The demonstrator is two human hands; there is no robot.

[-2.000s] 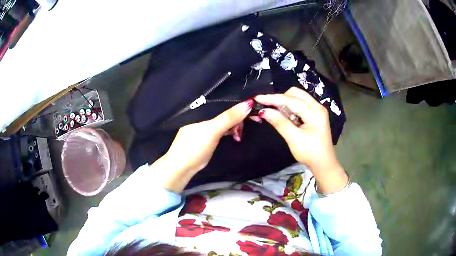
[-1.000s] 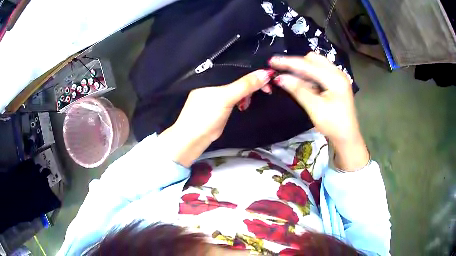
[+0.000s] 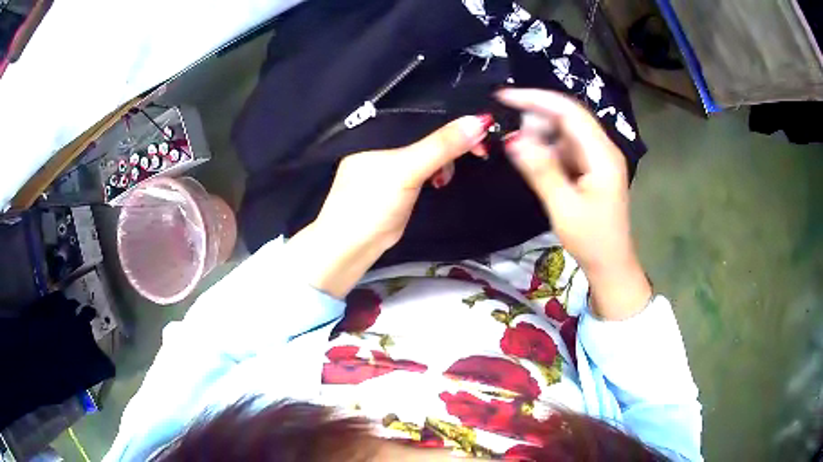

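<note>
A black garment (image 3: 307,99) lies over the lap, with white floral trim (image 3: 564,63) along its far right edge. A metal zip with a bright puller (image 3: 360,115) shows left of centre on the cloth. My left hand (image 3: 388,185) pinches a bit of the black garment between thumb and fingers. My right hand (image 3: 577,167) is just right of it, blurred, with thumb and fingers curled close to the pinched cloth. Something dark lies within the right fingers, too blurred to name. No needle or thread can be made out.
A pink translucent bin (image 3: 167,239) stands on the floor at left, beside a grey tray of small bobbins (image 3: 149,158). A white-covered table (image 3: 99,81) spans the upper left. A grey panel with a blue edge (image 3: 753,50) stands at upper right. Dark cloth (image 3: 50,361) lies at lower left.
Compared with two seconds ago, the garment and both hands sit higher in view. Since one second ago, the right thumb and fingertips have shifted slightly and blurred; the left hand keeps its pinch.
</note>
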